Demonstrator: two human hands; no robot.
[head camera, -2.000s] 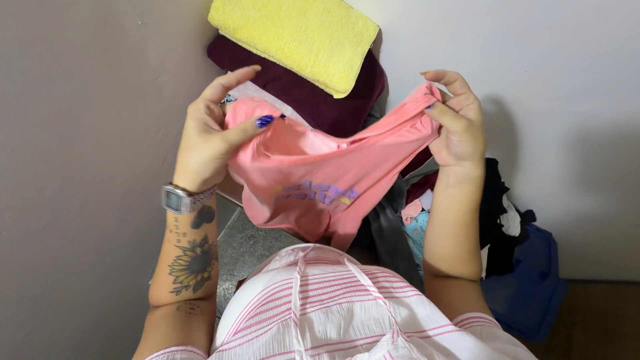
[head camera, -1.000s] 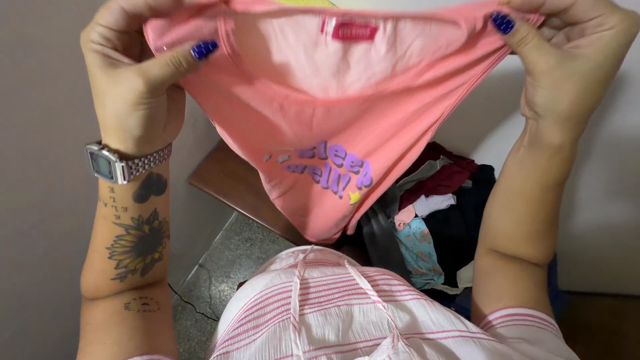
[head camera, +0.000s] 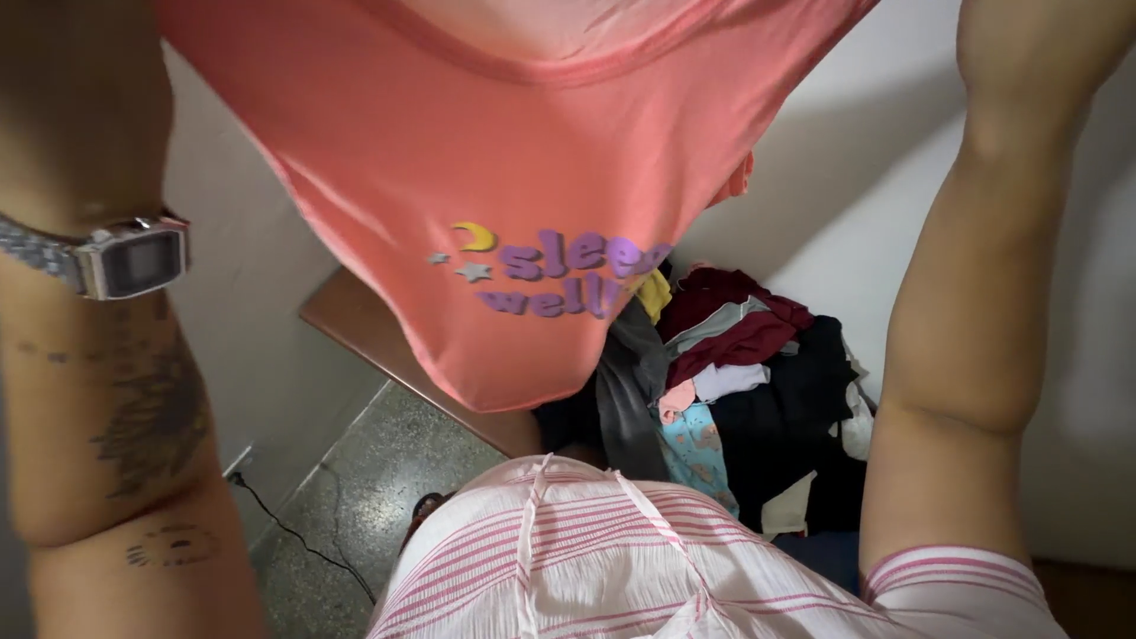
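Observation:
A coral-pink knit top (head camera: 532, 160) hangs spread across the upper middle, its neckline at the top and its lower edge narrowing to a rounded point. Purple lettering, a yellow moon and grey stars are printed on it. At the upper left, my left hand (head camera: 84, 98) is partly visible above a silver wristwatch (head camera: 138, 259). My right hand (head camera: 1034, 53) is cut off by the top right edge. The fingers of both hands lie outside the frame, but the top stays stretched between them, held up at its two upper corners.
Below and right of the top lies a heap of clothes: maroon fabric (head camera: 732, 302), a dark grey garment (head camera: 632, 382), light blue printed cloth (head camera: 697, 453) and black clothes (head camera: 781, 417). A brown board-like surface (head camera: 373, 342) borders the wall. A black cable (head camera: 302, 541) runs along the speckled floor.
Both hands have risen with the pink top and moved farther apart, stretching it wider. Its print is more fully spread. The yellow towel seen at the top two seconds ago is out of sight there.

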